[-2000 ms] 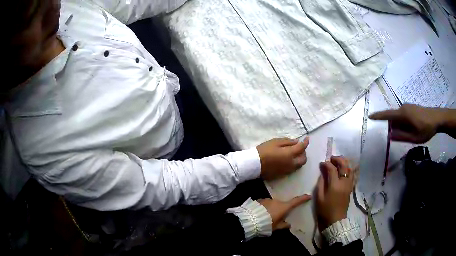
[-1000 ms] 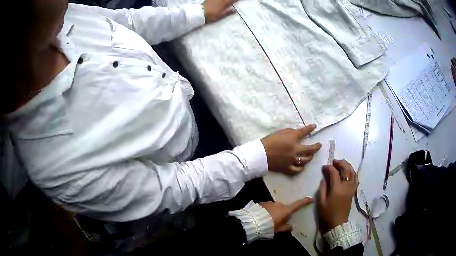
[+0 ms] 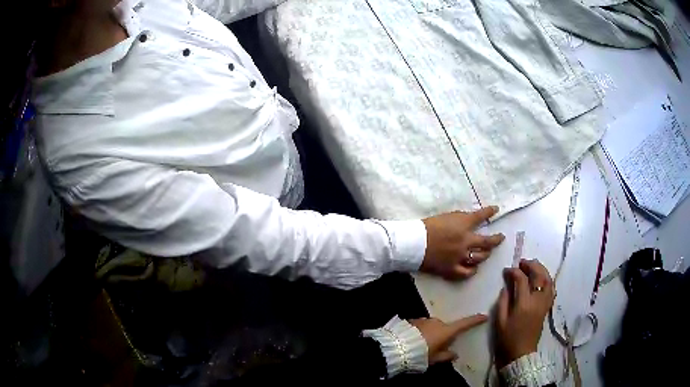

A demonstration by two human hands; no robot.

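The pale grey-green garment (image 3: 393,106) lies flat on the white table, with a dark line running down its middle to the hem. My right hand (image 3: 523,306) rests on the table at the lower right and pinches the short end of the tape measure (image 3: 520,246), which sticks up from its fingertips, apart from the hem. The rest of the tape curls to its right. My left hand (image 3: 448,336), partly cut by its ruffled cuff, is at the table's near edge with the index finger extended, holding nothing visible.
A person in a white buttoned shirt (image 3: 189,151) stands at the left; their hand (image 3: 461,243) touches the hem at the dark line. A red pencil (image 3: 601,249), written sheets (image 3: 654,166) and a black bag (image 3: 651,325) lie at the right.
The other person's near hand has moved onto the hem corner with fingers spread. The pointing hand at the right has left, uncovering the pencil. My hands keep nearly the same pose; the view has shifted.
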